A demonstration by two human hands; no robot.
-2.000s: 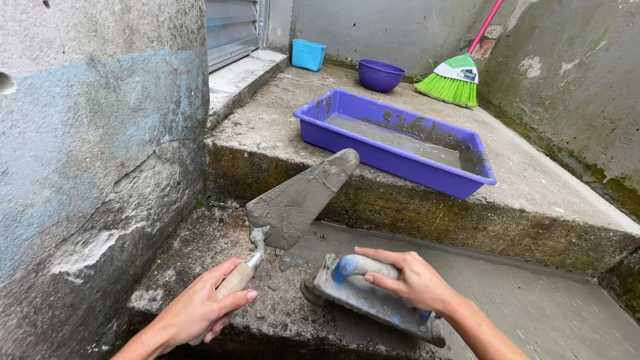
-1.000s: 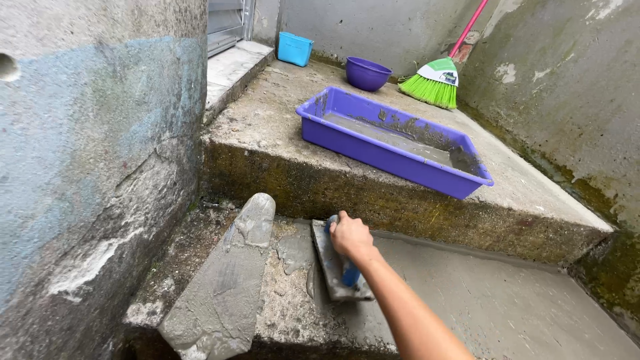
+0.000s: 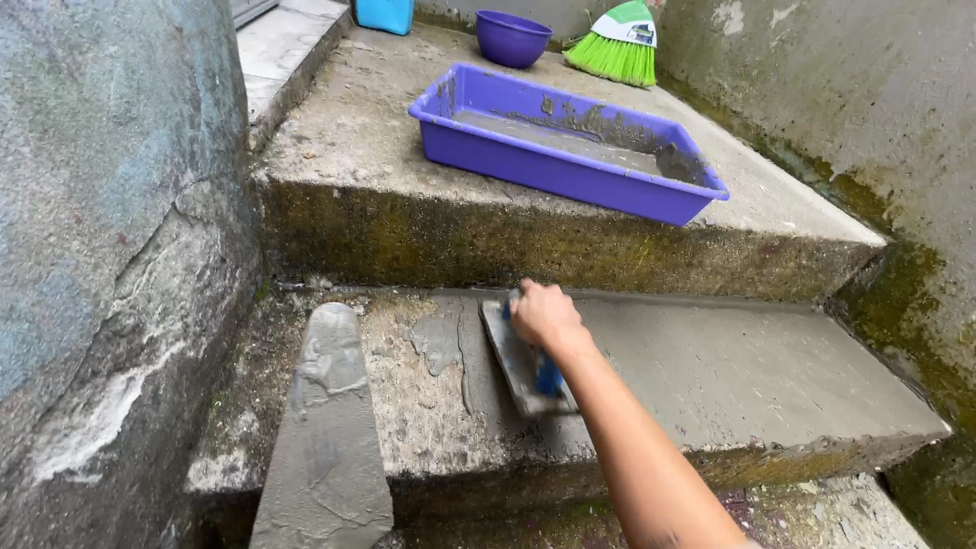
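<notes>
My right hand (image 3: 546,314) grips the blue handle of a plastering float (image 3: 526,366), whose plate lies on the grey mortar of the lower concrete step (image 3: 732,366). Smooth wet mortar covers the step to the right of the float; rough bare concrete shows to its left. A pointed trowel (image 3: 328,442), coated with mortar, reaches up from the bottom edge at the left. Its handle and my left hand are out of the frame. On the upper step rests a purple plastic tray (image 3: 564,179) with wet mortar inside.
Behind the tray stand a purple bowl (image 3: 511,42), a light blue plastic container (image 3: 385,14) and a broom with green bristles (image 3: 616,57). A rough, cracked wall (image 3: 122,229) bounds the left side. A mossy wall (image 3: 854,99) runs along the right.
My left hand, seen on the trowel's wooden handle two seconds ago, has left the view. My right hand has turned the float and brought it nearer the riser, then farther right along the step.
</notes>
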